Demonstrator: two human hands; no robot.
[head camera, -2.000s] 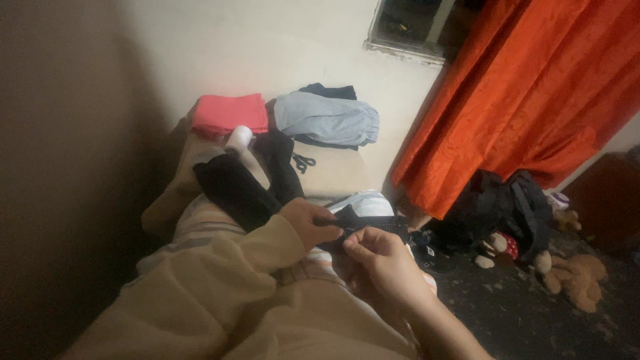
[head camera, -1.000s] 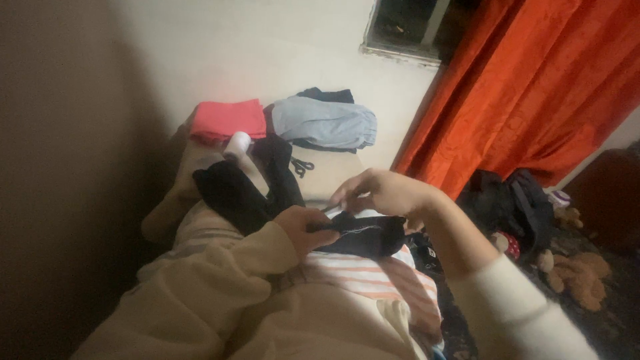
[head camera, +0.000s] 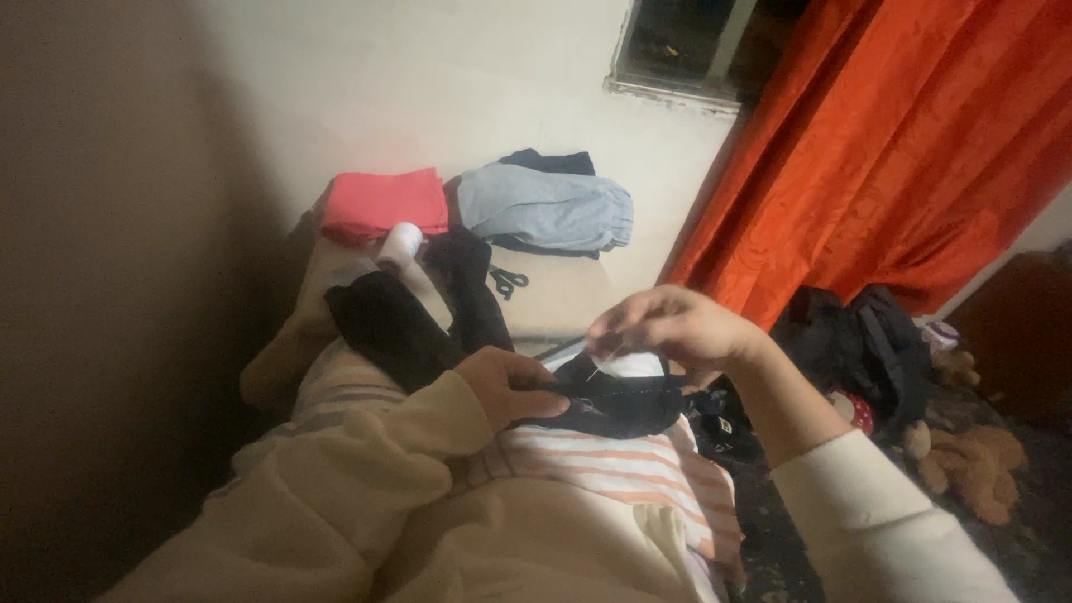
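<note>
My left hand (head camera: 515, 387) pinches the edge of a black garment (head camera: 624, 410) that lies over my lap. A line of light stitches runs along the dark cloth. Above the garment is my right hand (head camera: 662, 327), blurred, its fingertips together at what looks like a thin needle or thread. Whether it is a needle or only thread, I cannot tell. A black leg or sleeve of cloth (head camera: 394, 327) stretches away past my left hand. Black-handled scissors (head camera: 507, 282) lie on the beige seat beyond, and a white spool of thread (head camera: 400, 243) is near the folded clothes.
A folded coral cloth (head camera: 385, 201) and folded grey-blue clothing (head camera: 544, 205) lie at the back of the beige surface (head camera: 553, 306) by the wall. To the right hangs an orange curtain (head camera: 837, 159), with a black bag (head camera: 871, 352) and a brown plush toy (head camera: 976, 469) on the floor.
My right hand was close beside my left hand two seconds ago; it has moved up and to the right. My left hand keeps its hold on the black cloth.
</note>
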